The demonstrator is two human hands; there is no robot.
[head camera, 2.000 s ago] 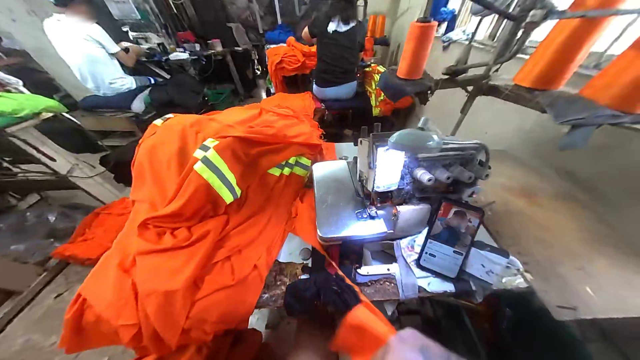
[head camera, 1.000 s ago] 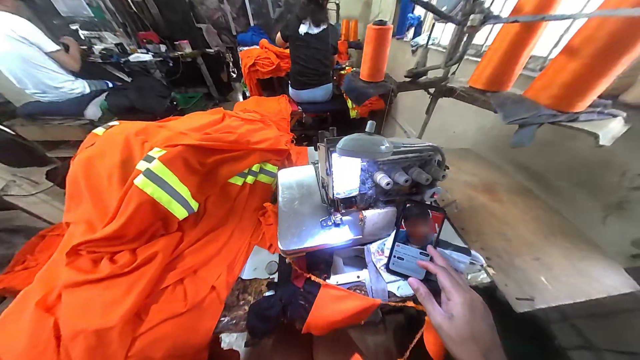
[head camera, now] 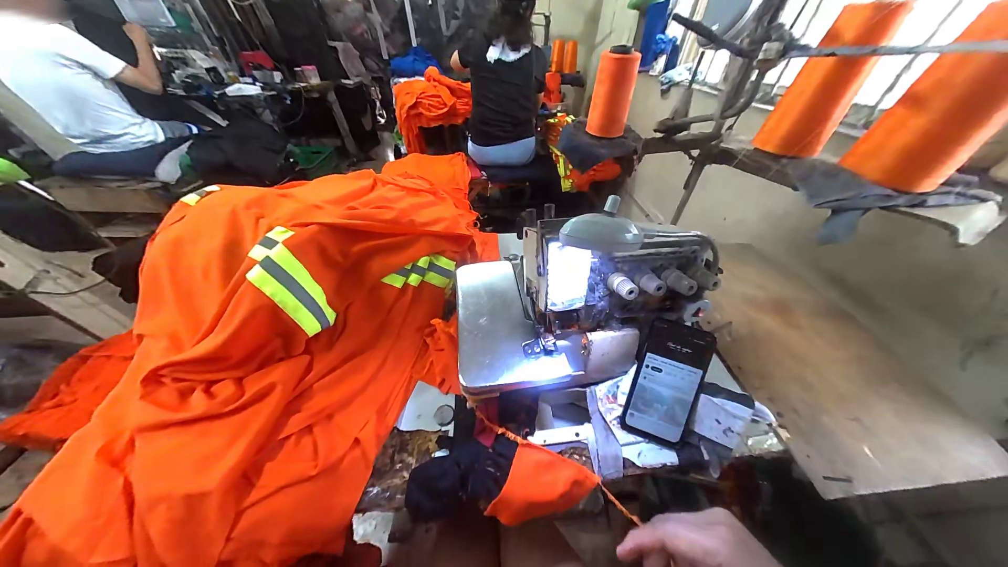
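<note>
My right hand (head camera: 693,539), at the bottom edge right of centre, pinches the end of an orange thread chain (head camera: 618,504). The chain runs to a small orange fabric piece (head camera: 543,482) and up to the front of an overlock sewing machine (head camera: 512,323), whose lamp is lit. A smartphone (head camera: 669,382) with its screen on leans at the machine's right front. Left of the machine lies a heap of orange fabric (head camera: 228,394) with yellow and grey reflective strips (head camera: 291,283). Dark cloth (head camera: 453,480) lies beside the small orange piece. My left hand is not in view.
Orange thread cones (head camera: 613,93) stand on supports at the back and upper right. A wooden board (head camera: 850,378) extends to the right. One person (head camera: 504,87) sits with their back turned ahead; another (head camera: 71,87) sits at the upper left.
My right hand has moved from the phone down to the bottom edge and now holds the thread chain. The phone's screen shows a different picture.
</note>
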